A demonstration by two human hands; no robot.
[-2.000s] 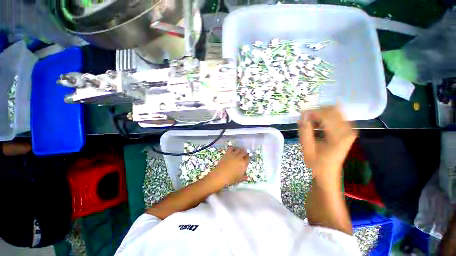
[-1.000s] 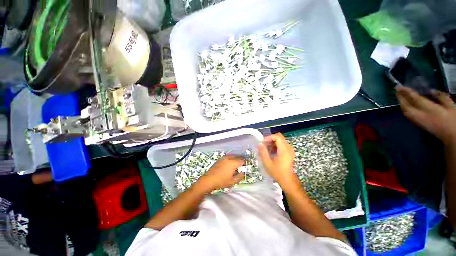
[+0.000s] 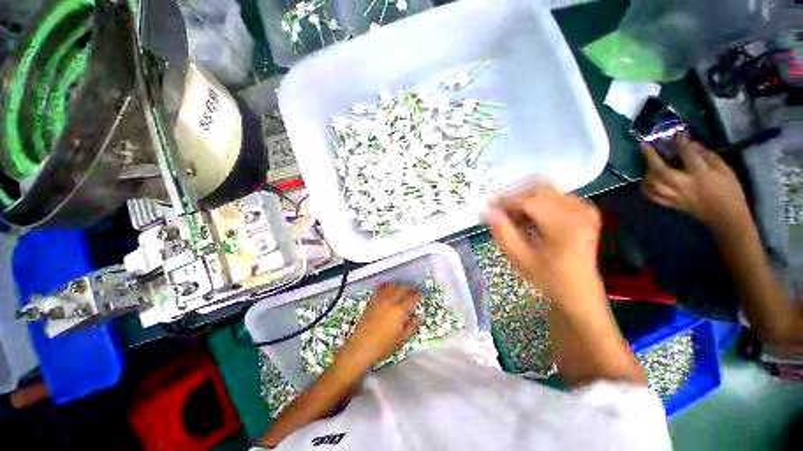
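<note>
The lap tub (image 3: 453, 264) against my body holds a heap of small white parts with green stems (image 3: 436, 317). My left hand (image 3: 387, 317) is in the lap tub on the heap; what its fingers hold cannot be told. My right hand (image 3: 550, 229) is raised at the near right corner of the large tub (image 3: 572, 132), fingers curled and blurred; whether it holds a part cannot be told. White and green assembled pieces (image 3: 405, 158) lie in the large tub.
The machine (image 3: 211, 255) and vibratory bowl feeder (image 3: 75, 114) stand at left, a blue tray (image 3: 79, 361) beside them. A black cable (image 3: 308, 326) loops over the lap tub. At right, another person's hand (image 3: 696, 181) holds a phone (image 3: 659, 126). A blue crate (image 3: 696, 352) sits below.
My right hand has moved from the lap tub up and right to the large tub's near corner. My left hand stays in the lap tub. The other person's phone is now lifted and lit.
</note>
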